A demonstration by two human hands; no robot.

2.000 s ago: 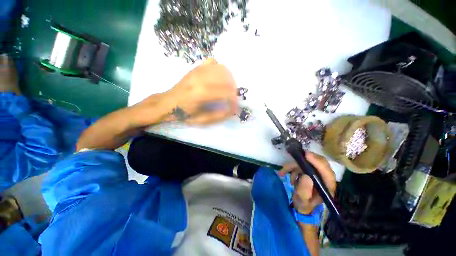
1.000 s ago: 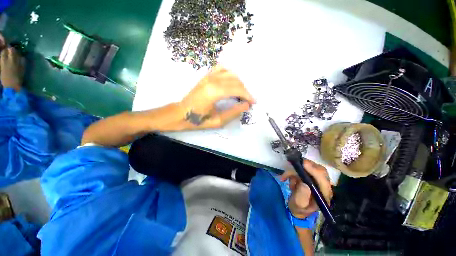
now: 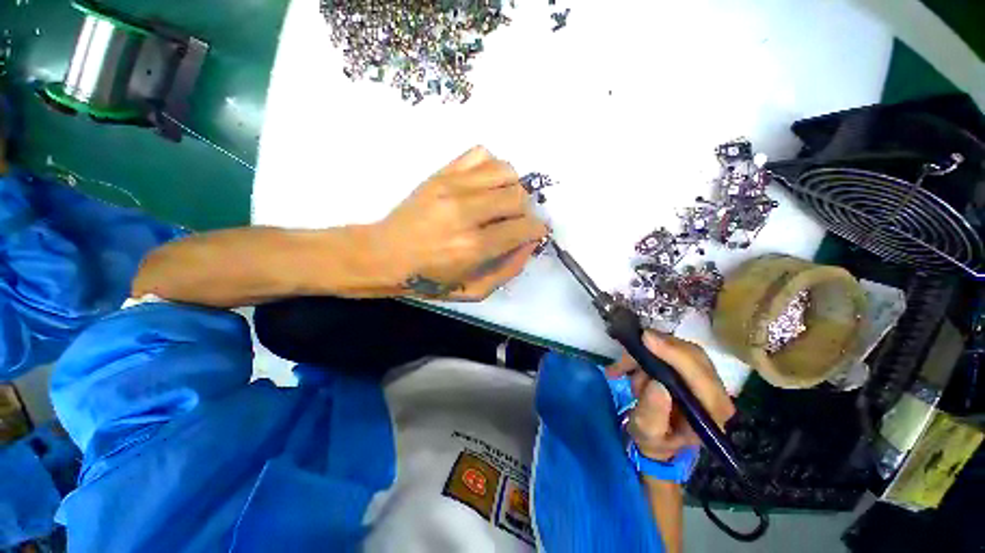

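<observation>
My right hand (image 3: 672,402) is shut on a soldering iron (image 3: 675,380). The iron's metal tip points up and left and meets the fingertips of my left hand (image 3: 464,232). My left hand has thumb and fingers pinched on a small component (image 3: 540,246), mostly hidden by the fingers. Another small dark and silvery component (image 3: 535,186) lies on the white sheet (image 3: 605,140) just beyond those fingertips. A smaller pile of parts (image 3: 680,283) lies between the iron and a round tan tub (image 3: 734,313), which holds small pale pieces (image 3: 787,322).
A large component pile (image 3: 416,43) lies at the sheet's far edge. A solder wire reel (image 3: 95,59) stands at left, its wire leading to the sheet. A fan with spiral guard (image 3: 886,211) and a yellow square (image 3: 938,459) are at right. A person's blue sleeve (image 3: 65,259) is at left.
My left hand's fingertips have closed together and now meet the iron's tip. Earlier there was a gap between hand and tip. The view has shifted slightly.
</observation>
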